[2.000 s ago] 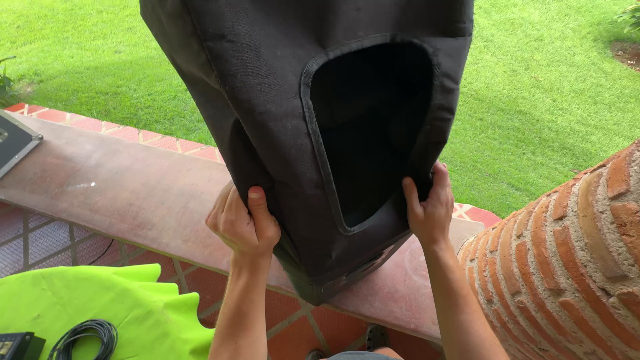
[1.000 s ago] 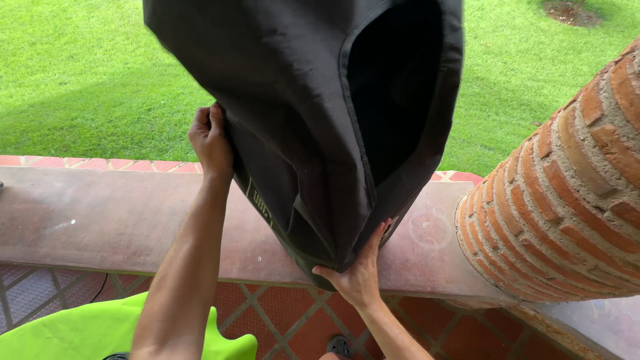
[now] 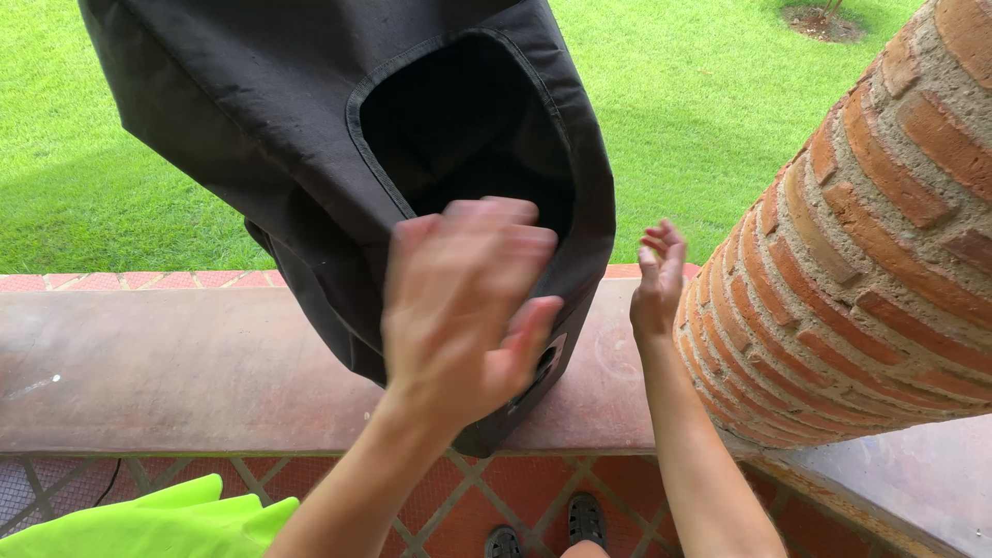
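A large black fabric cover (image 3: 256, 116) with a rounded, trimmed opening stands on the ledge and reaches past the top edge of the head view. My left hand (image 3: 465, 302), blurred and with its fingers spread, is in front of the cover just below the opening; whether it touches the fabric I cannot tell. To the right of the cover, my right hand (image 3: 659, 279) is raised beside the brick column, its fingers partly curled and holding nothing. Light lettering shows in part low on the cover's right side, behind my left thumb.
A smooth reddish ledge (image 3: 194, 364) runs across the view, with grass (image 3: 697, 116) beyond it. The round brick column (image 3: 852, 271) rises at right. Bright green material (image 3: 170, 519) lies at lower left, above a tiled floor (image 3: 310, 473). My shoes (image 3: 587, 519) show at the bottom.
Both hands have come off the cover's sides, where they were a second ago. My left hand is now in front of it and my right hand out to its right. The cover has turned, its opening facing me more.
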